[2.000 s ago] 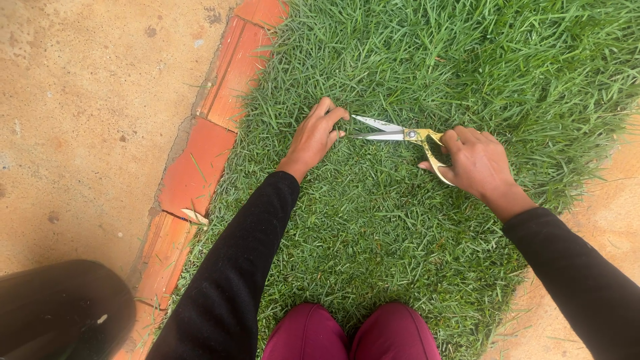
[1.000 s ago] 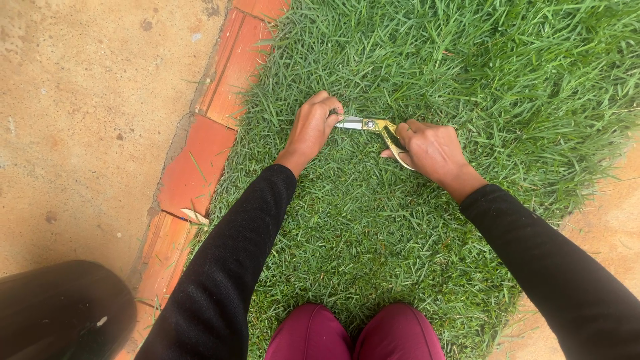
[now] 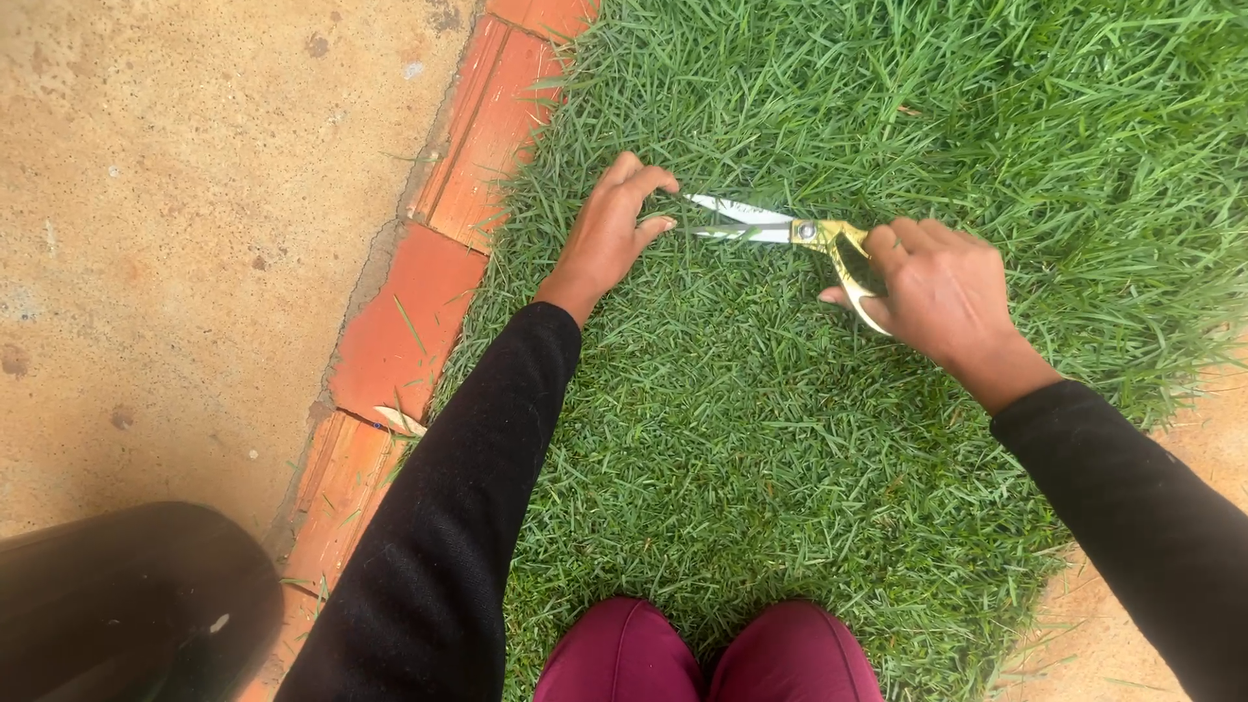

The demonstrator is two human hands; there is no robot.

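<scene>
My right hand [image 3: 941, 283] grips the gold-coloured handles of a pair of scissors [image 3: 807, 232]. The steel blades point left, spread apart in a narrow V just above the grass, with a few green bits stuck on them. My left hand [image 3: 614, 229] is just left of the blade tips, thumb and forefinger apart, with nothing plainly between them; its other fingers are partly hidden. Under both hands lies the grass [image 3: 741, 390], short near my knees and longer toward the top and right.
Orange-red clay tile edging [image 3: 414, 317] runs along the grass's left side, with concrete [image 3: 195, 244] beyond it. A dark rounded object [image 3: 136, 604] stands at the lower left. My knees [image 3: 624, 653] are at the bottom. More tan paving [image 3: 1102, 634] shows at the lower right.
One second ago the blades were closed together near my left fingers; now they are spread. My right hand has moved right from there with the scissors, and my left thumb and forefinger have parted.
</scene>
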